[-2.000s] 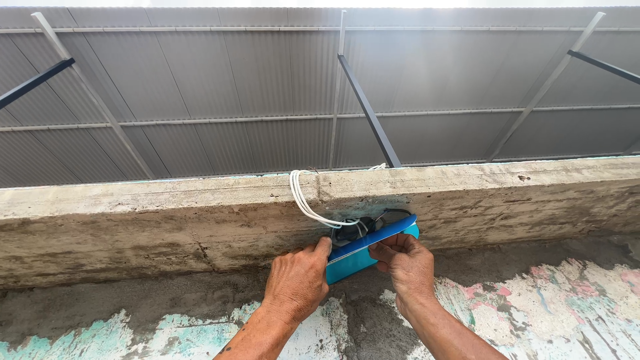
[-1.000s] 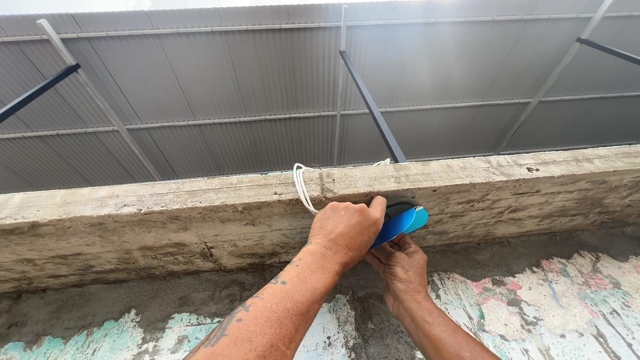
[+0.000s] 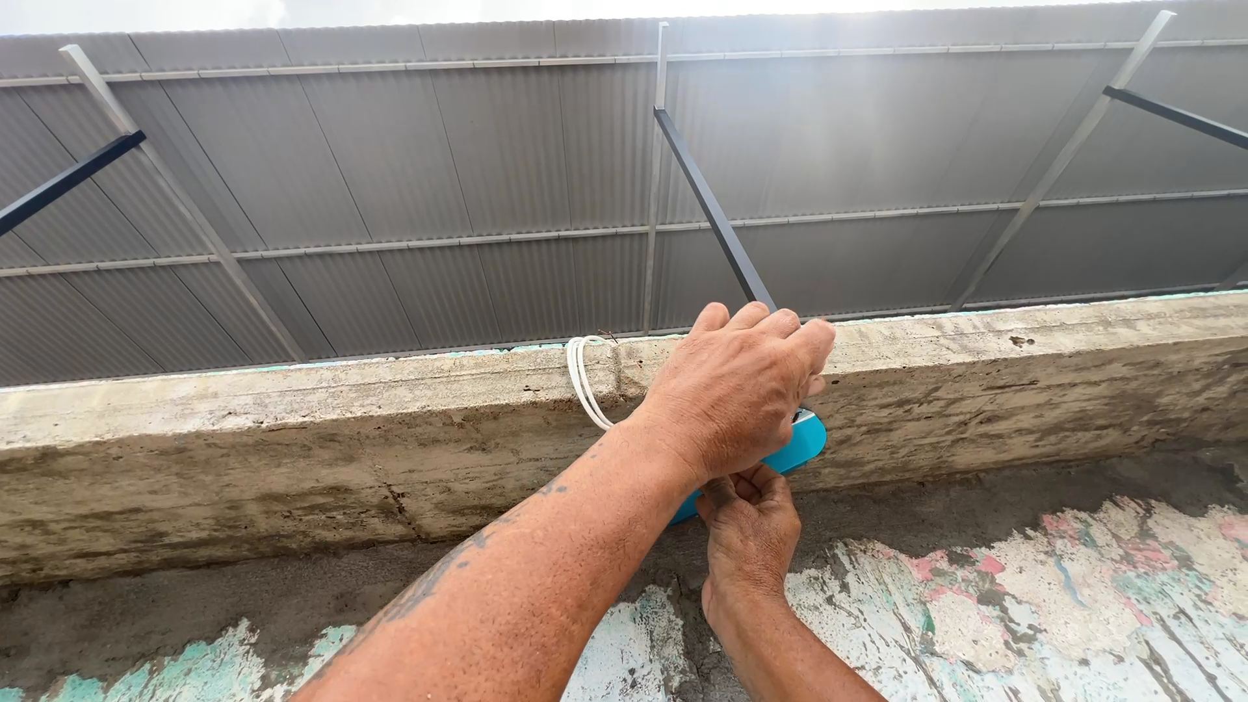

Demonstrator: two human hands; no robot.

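Note:
A blue, round-ended flat object [image 3: 801, 445], its kind unclear, shows at the underside of the concrete beam, mostly covered by my hands. My left hand [image 3: 733, 385] reaches across above it with curled fingers; what its fingertips touch is hidden. Below, my right hand [image 3: 751, 531] pinches the lower edge of the blue object between thumb and fingers. A loop of white cable [image 3: 583, 382] hangs over the beam's edge, just left of my left hand, and its lower end passes behind my forearm.
The rough concrete beam [image 3: 244, 429] runs across the view. Beneath it is a wall with peeling paint [image 3: 1053, 595] and a grey mortar band [image 3: 195, 585]. Overhead stretches a corrugated metal roof [image 3: 507, 146] with dark metal struts [image 3: 717, 205].
Two seconds ago both hands held the blue object's lower side, with dark parts showing behind it. My left hand has moved up and right across it, now covering most of it.

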